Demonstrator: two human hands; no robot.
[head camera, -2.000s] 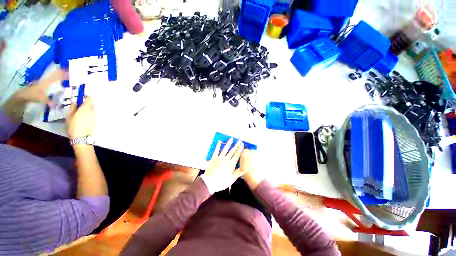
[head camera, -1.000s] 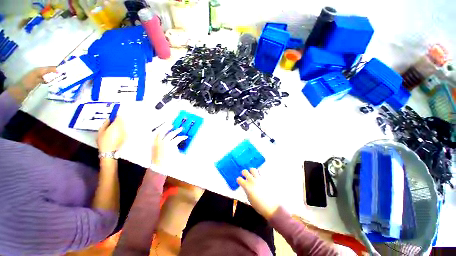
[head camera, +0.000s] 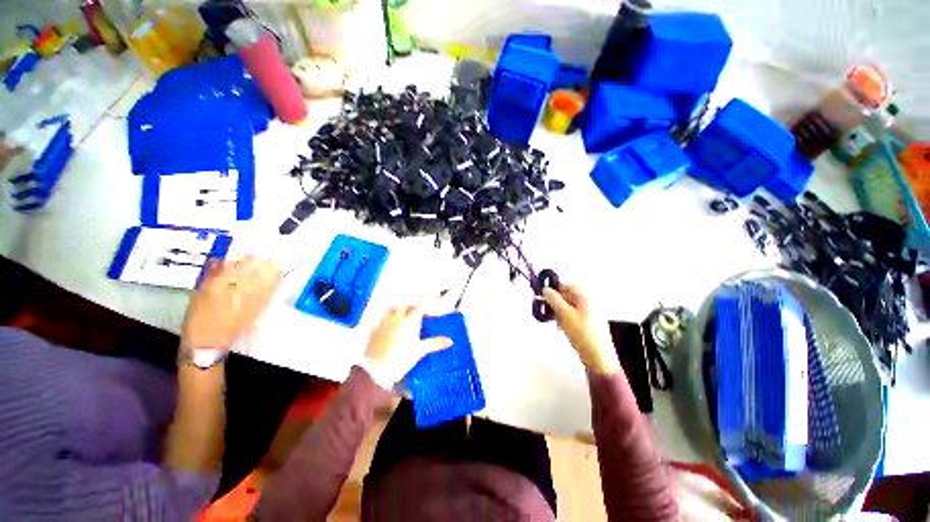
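Observation:
My left hand (head camera: 398, 342) holds an empty blue blister tray (head camera: 446, 372) by its upper left side at the table's front edge. My right hand (head camera: 576, 316) grips a black coiled USB cable (head camera: 546, 294) just right of the tray; its thin leads run up toward the cable heap (head camera: 418, 168). A filled tray (head camera: 344, 280) with a black coil and two plug ends lies on the table left of my left hand.
A second person's hand (head camera: 229, 296) is at left, near printed card sleeves (head camera: 168, 257). Tray stacks (head camera: 678, 56) stand at the back. A phone (head camera: 630, 362) and plastic basket (head camera: 867, 408) are at right, with a second cable pile (head camera: 841, 265) behind.
My left hand has moved from the filled tray to the empty one. My right hand has let go of the empty tray and taken hold of a cable. The other person's left-side sleeves have moved away.

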